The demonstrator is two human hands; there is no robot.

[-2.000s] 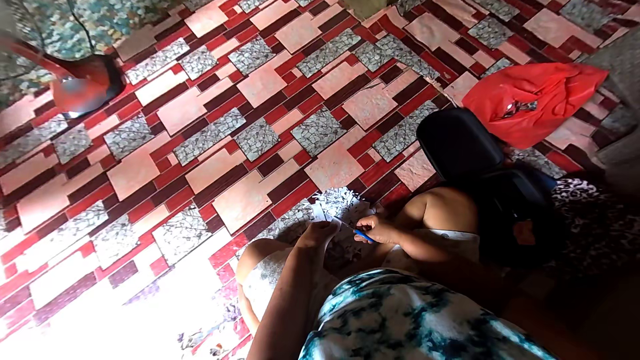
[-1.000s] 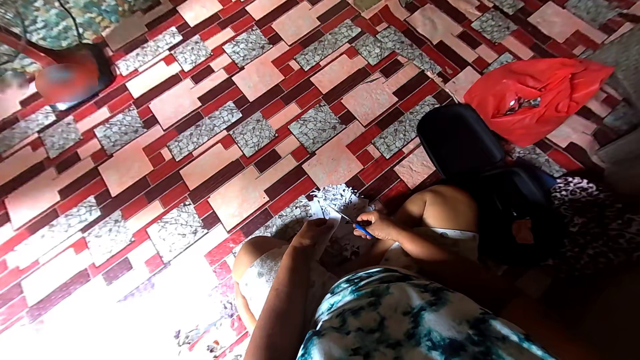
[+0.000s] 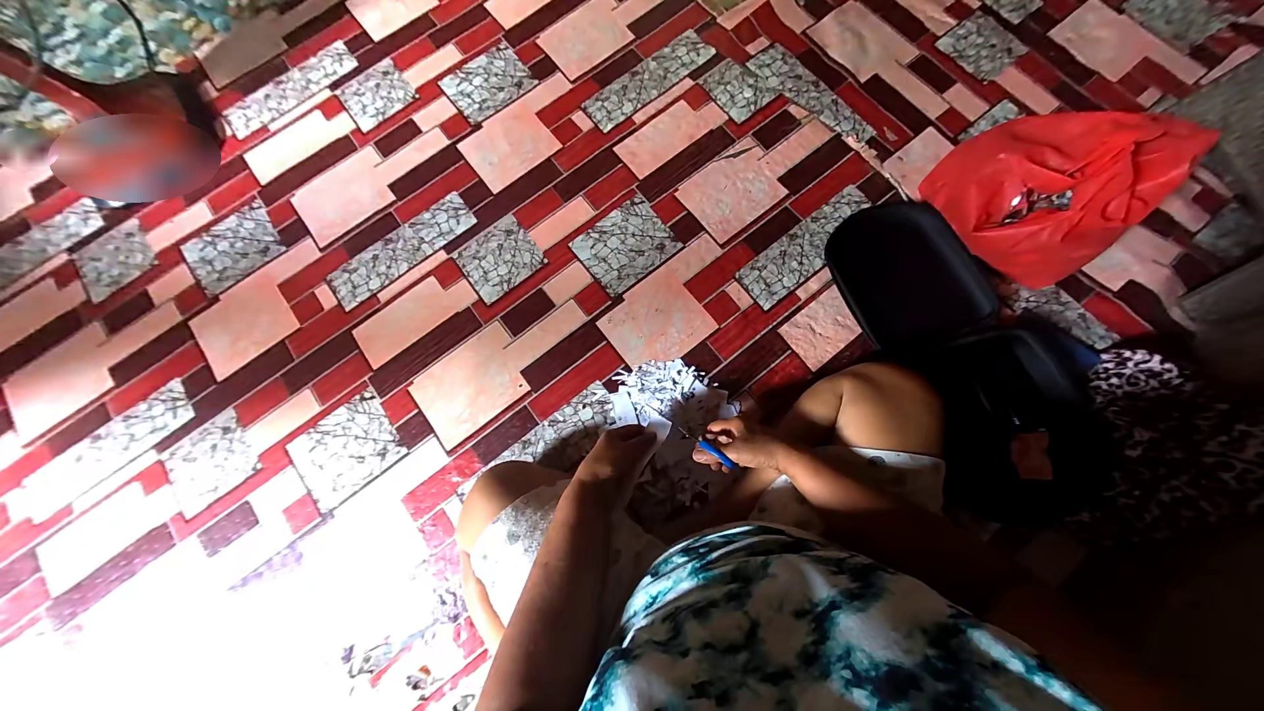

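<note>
Between my bent legs, my left hand [image 3: 622,454] holds a small piece of white paper [image 3: 625,409]. My right hand [image 3: 743,442] grips blue-handled scissors [image 3: 716,453], whose blades point up and left toward the paper. Whether the blades touch it cannot be told. Just beyond my hands, a heap of small white paper cuttings [image 3: 671,385] lies on the floor, and more scraps lie in the shade below my hands.
Right of my knee stands an opened black case [image 3: 913,272], its lower part dark. A red plastic bag [image 3: 1071,188] lies behind it. Black-and-white patterned cloth [image 3: 1145,370] is at the right. At the upper left is a blurred red object [image 3: 135,158] on the patterned floor covering [image 3: 513,148].
The paper and the scissors stay in the same hands. Small shifts of the hands and the scissors show, but their direction is not plain.
</note>
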